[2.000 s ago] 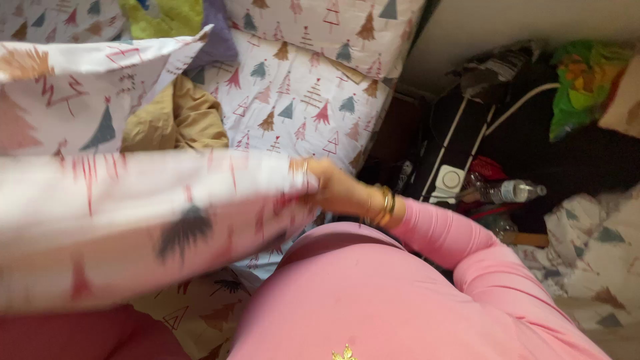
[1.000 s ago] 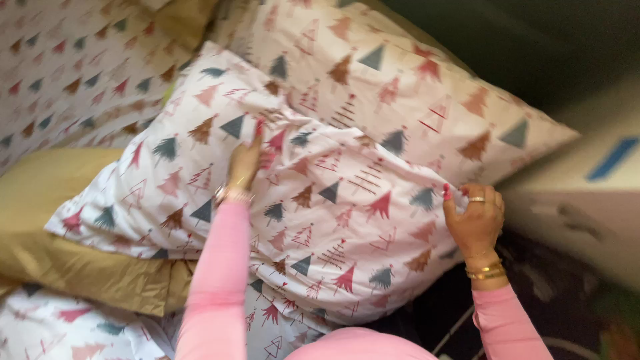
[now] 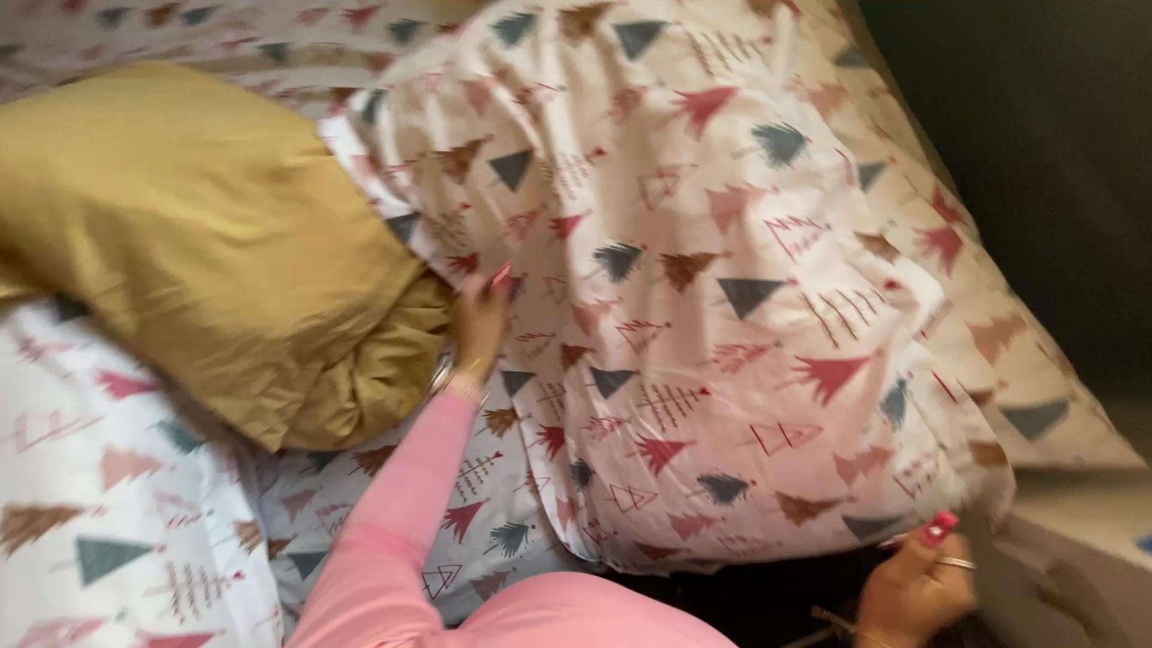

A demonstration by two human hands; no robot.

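A pillow in a white case printed with small trees (image 3: 684, 297) lies in the middle, on top of another pillow in the same print (image 3: 1035, 387). My left hand (image 3: 481, 328) is at its left edge, beside a mustard-gold pillow (image 3: 225, 243); its fingers are blurred, so whether it grips the cloth cannot be told. At the lower right, my right hand (image 3: 922, 576) has its thumb by the pillow's bottom right corner; its fingers are curled, and a hold on the corner cannot be made out.
Tree-print bedding (image 3: 108, 504) spreads at the left and below the gold pillow. A dark surface (image 3: 1017, 162) rises at the upper right. A pale blurred surface (image 3: 1089, 513) is at the right edge, and a dark gap (image 3: 756, 594) shows below the pillow.
The white tree-print pillow, swung sideways two seconds ago, now lies against the other tree-print pillow. Since one second ago, my left hand has moved from its upper face to its left edge.
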